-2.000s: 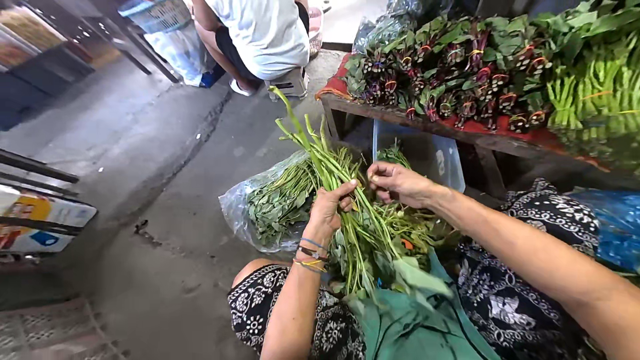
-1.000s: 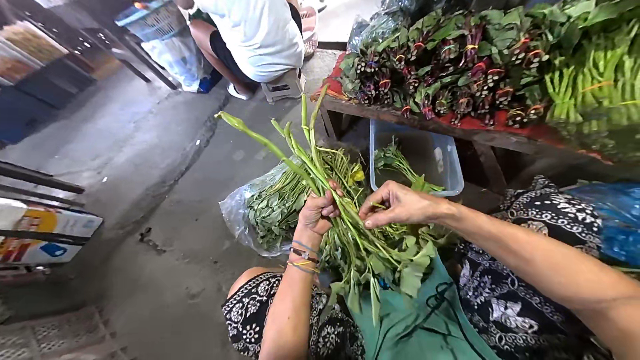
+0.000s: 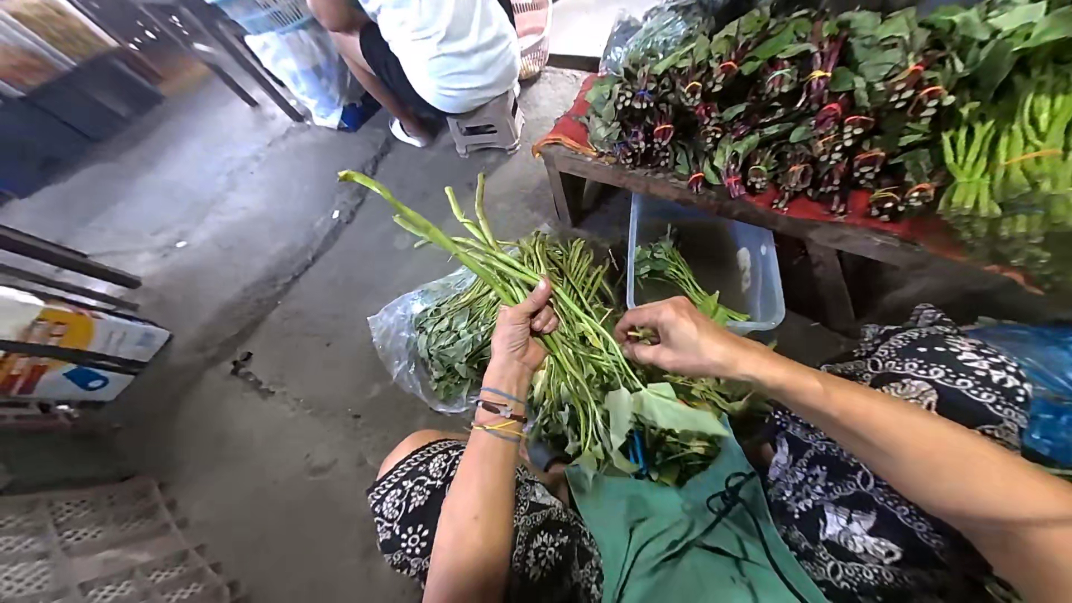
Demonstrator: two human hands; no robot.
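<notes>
My left hand (image 3: 526,328) is closed around a bunch of long green leafy vegetable stems (image 3: 469,251), their cut ends pointing up and left, their leaves hanging toward my lap. To the right of the bunch is my right hand (image 3: 666,337), its fingers pinched on a small bit of greens. Behind my left hand a heap of leafy greens (image 3: 456,335) lies on a clear plastic bag (image 3: 398,331). A translucent plastic tub (image 3: 764,280) holds a small bundle of greens (image 3: 682,272). The green apron (image 3: 670,536) covers my lap.
A low wooden bench (image 3: 687,188) with red cloth bears banded bundles of dark-stemmed greens (image 3: 779,109) and light green stalks (image 3: 1022,159). Ahead, a person (image 3: 444,50) sits on a plastic stool (image 3: 487,126). At left stand a printed carton (image 3: 75,347) and a plastic crate (image 3: 100,536).
The stem bunch in my left hand now leans farther left than two seconds ago. My right hand has moved away from the stems, to the right.
</notes>
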